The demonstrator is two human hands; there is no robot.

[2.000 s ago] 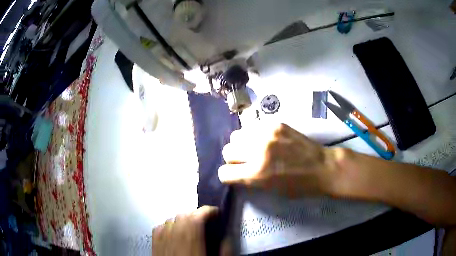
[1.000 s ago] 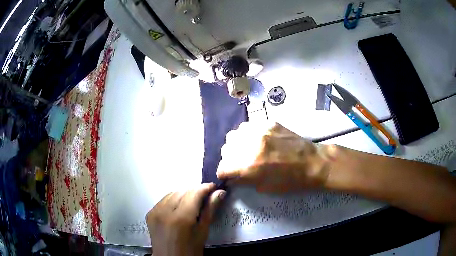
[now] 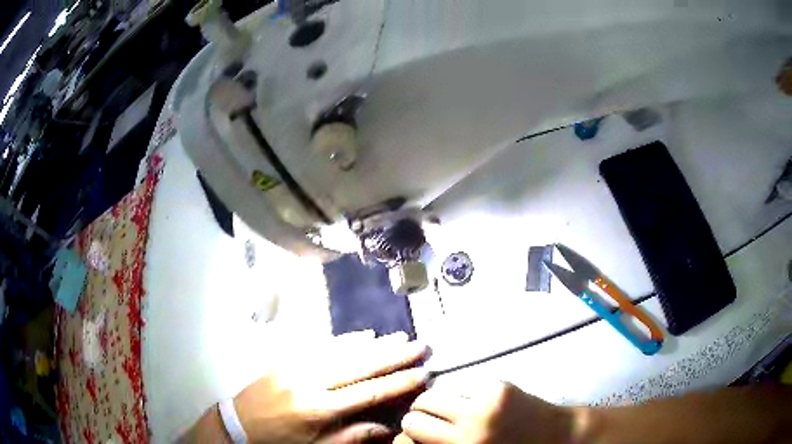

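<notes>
A dark navy fabric piece lies under the needle area of the white sewing machine head and runs toward me. My left hand lies flat on the near part of the fabric, fingers pointing right, with a white band at the wrist. My right hand is beside its fingertips at the bottom, fingers curled at the near end of the fabric. The fabric between the hands is mostly hidden, so the right hand's grip is unclear. The lamp glare washes out part of the left hand.
Thread snips with blue and orange handles lie at right beside a small grey plate. A black curved slab lies further right. A round metal disc is right of the foot. Red-printed brown board is at left.
My left hand has moved up and spread flat over the fabric. My right hand has moved down, nearer the bottom edge. The view has shifted, showing more of the machine head.
</notes>
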